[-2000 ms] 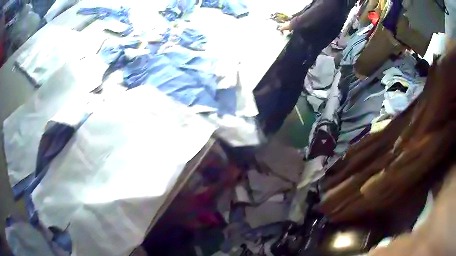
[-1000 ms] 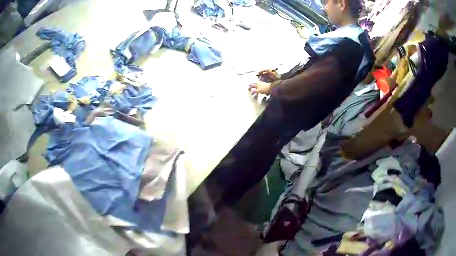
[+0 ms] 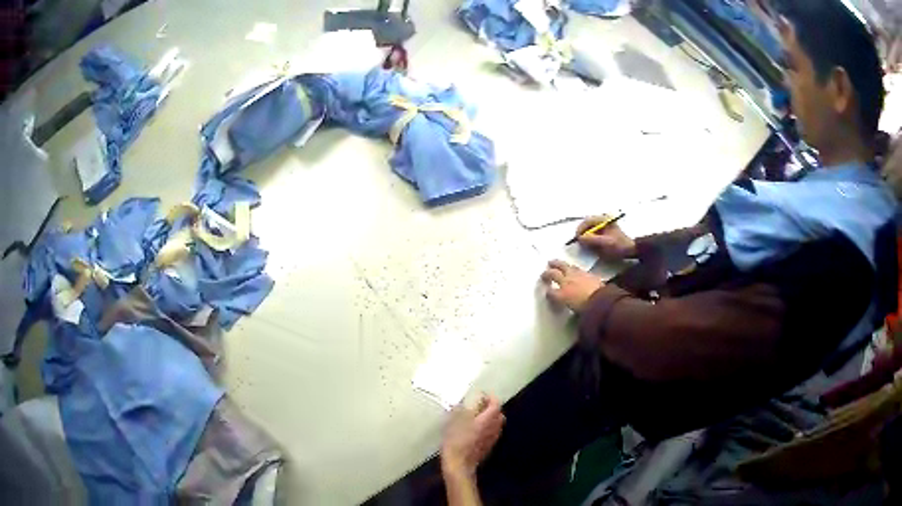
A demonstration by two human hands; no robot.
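Note:
My right hand [image 3: 475, 433] reaches in from the bottom edge, with its fingertips at the lower corner of white paper slips [image 3: 448, 374]. The fingers look closed on that corner; the slips are over the pale table. My left hand is not in view. Blue cloth panels [image 3: 138, 400] lie at the lower left, beside a grey-brown piece [image 3: 232, 450]. Blue bundles tied with cream strips lie at the left [image 3: 203, 252] and at the upper middle [image 3: 430, 133].
A person stands at the table's right edge, holding a yellow pen [image 3: 595, 229] over paper, the other hand [image 3: 574, 287] flat beside it. A large white sheet [image 3: 593, 148] lies near them. More blue cloth [image 3: 509, 25] is at the back. Heaped fabric [image 3: 692, 460] lies at the lower right.
The view has swung off the large white sheets and closer to the table and the other person. My right hand has come into view at the slips. The yellow pen now shows.

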